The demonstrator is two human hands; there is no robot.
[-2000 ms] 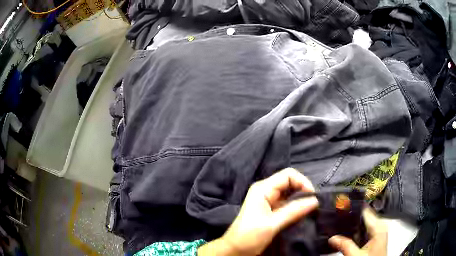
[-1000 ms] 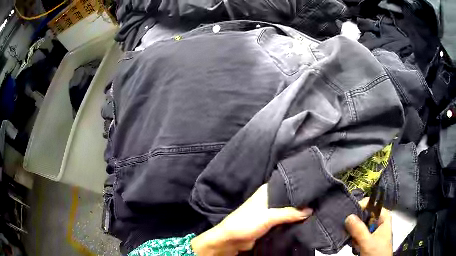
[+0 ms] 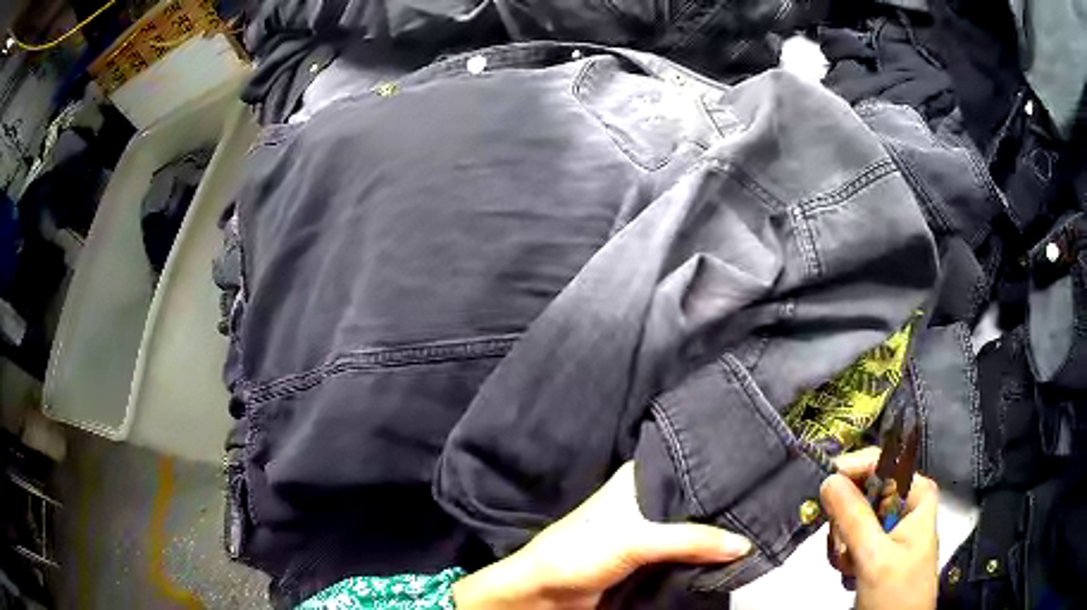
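Observation:
A dark grey denim jacket [image 3: 393,250] lies spread on a heap, with a faded sleeve folded across it. My left hand [image 3: 596,542] grips the jacket's cuff band [image 3: 727,435] near the bottom, thumb on top. A gold button [image 3: 811,511] shows at the band's edge. My right hand [image 3: 882,530] is at that edge and holds thread snips [image 3: 900,459], dark blades pointing up, a bit of blue at the handle. Its fingertips are close to the band; whether they also pinch it is unclear. Yellow-green patterned fabric [image 3: 852,393] shows beside the sleeve.
An off-white plastic tub [image 3: 149,286] stands at the left with dark cloth in it. A yellow-marked carton [image 3: 161,42] is behind it. More dark garments [image 3: 906,72] lie at the back and right. A white tuft [image 3: 803,57] lies on the pile. A white sheet-like piece [image 3: 781,584] shows under my hands.
The band has turned from a blurred, raised position to lying flatter, and its gold button now shows beside my right fingers. The snips' blades show more clearly. The whole view has shifted slightly.

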